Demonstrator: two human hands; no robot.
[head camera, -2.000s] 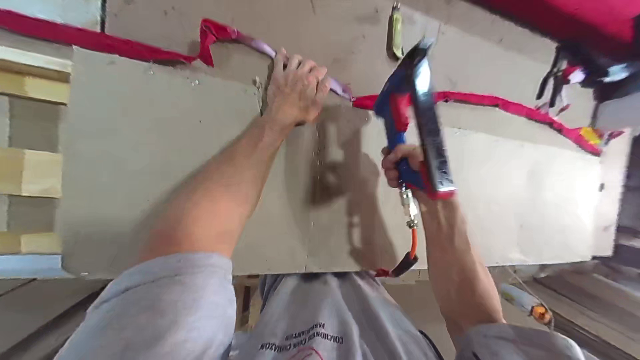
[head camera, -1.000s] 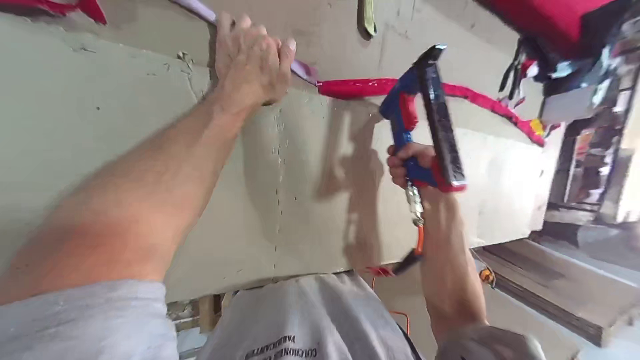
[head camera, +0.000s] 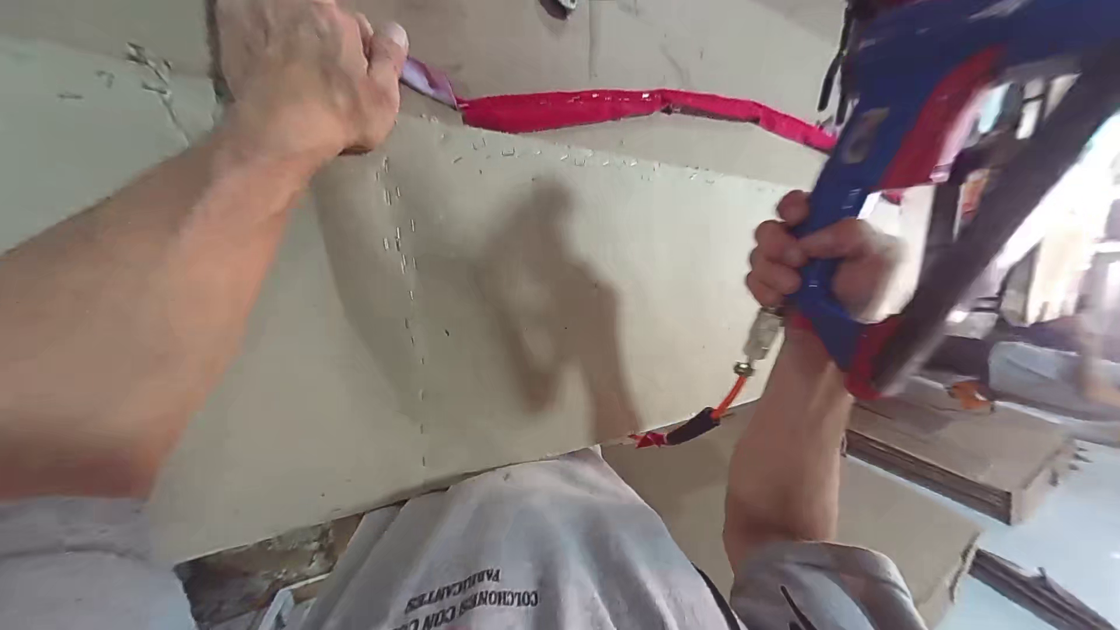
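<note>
My right hand (head camera: 818, 258) grips the handle of a blue and red pneumatic stapler (head camera: 853, 175), held up off the board at the right. An orange air hose (head camera: 729, 398) joins the handle's base through a metal coupling (head camera: 761, 337). At upper left, my left hand (head camera: 306, 83) lies by the board's far edge, fingers bent; what is under the palm is hidden. A pale purple strip (head camera: 429, 81) comes out beside its fingertips and meets a red fabric strip (head camera: 569, 109) that runs to the right. The pale cardboard-like board (head camera: 490, 350) carries rows of staples.
Flat stacked boards (head camera: 971, 437) lie low at the right. A dark object (head camera: 558, 7) rests at the top edge of the view. The hose passes over the board's near edge, close to my shirt (head camera: 525, 542), which bears writing.
The stapler and my right hand have moved up and to the right, away from the strip. My left hand stays by the purple strip. The view has shifted closer.
</note>
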